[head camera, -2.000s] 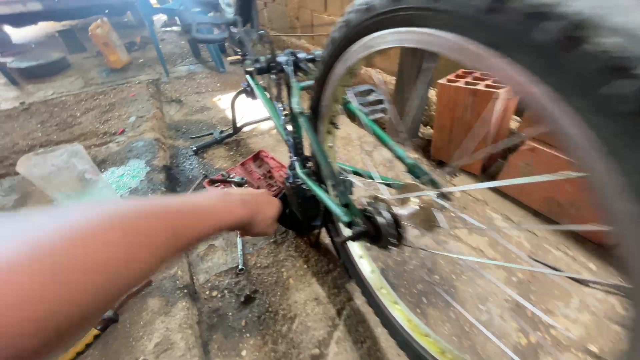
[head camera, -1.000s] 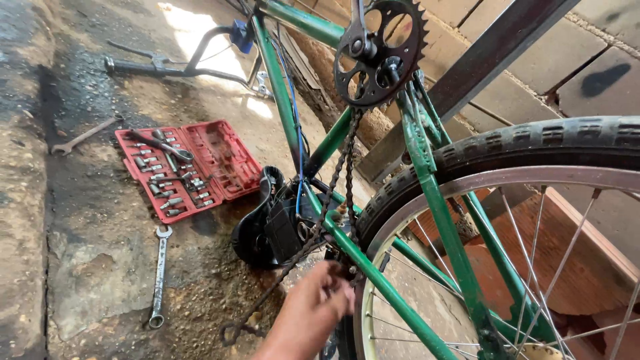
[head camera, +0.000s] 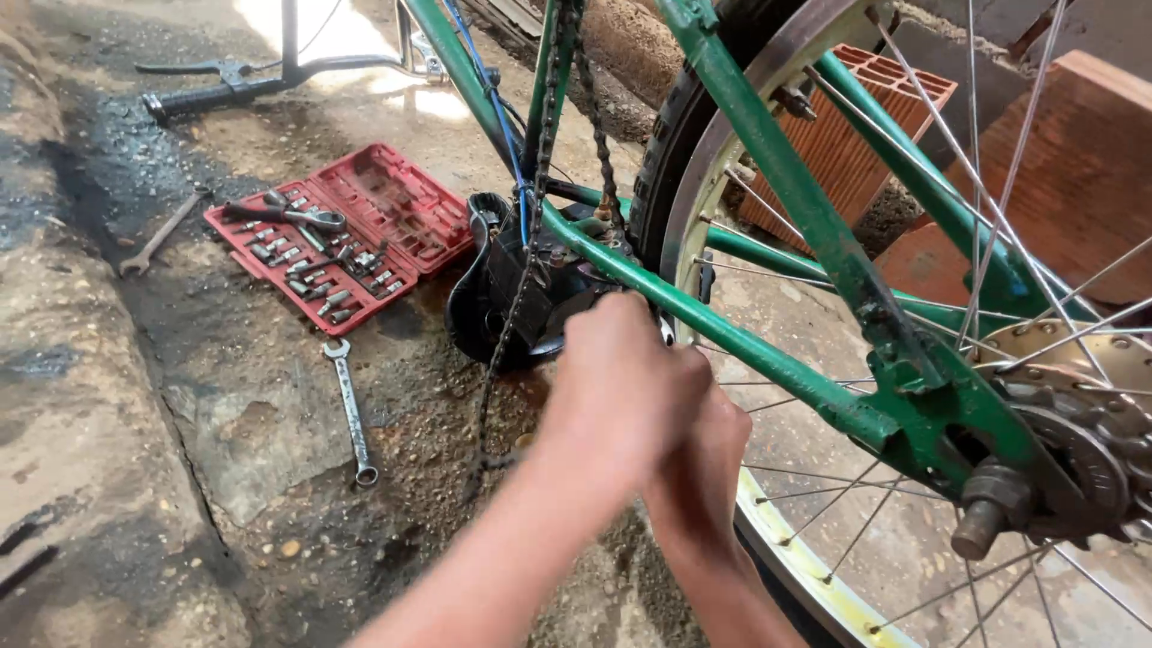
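A green bicycle frame (head camera: 711, 315) stands upside down, its black saddle (head camera: 463, 310) on the ground. My left hand (head camera: 621, 378) is at the frame tube beside the rear wheel, near the saddle. Just right of it and partly behind it, my right hand (head camera: 711, 414) is close against it. The fingers of both are hidden, so what they hold cannot be seen. A rusty chain (head camera: 508, 333) hangs to the left of my hands down to the ground. The rear wheel's rim (head camera: 792, 558) and the axle nut (head camera: 994, 495) are at the right.
A red socket set case (head camera: 396, 261) lies open at the left with a ratchet (head camera: 306, 218) on it. A combination wrench (head camera: 351, 409) is below it, another wrench (head camera: 166, 236) farther left. Handlebar grip (head camera: 216, 97) rests at the upper left. Hollow bricks (head camera: 846, 135) stand behind the wheel.
The view has moved closer to the saddle and rear axle. One second ago a single hand showed near the lower tube; now both hands are together there.
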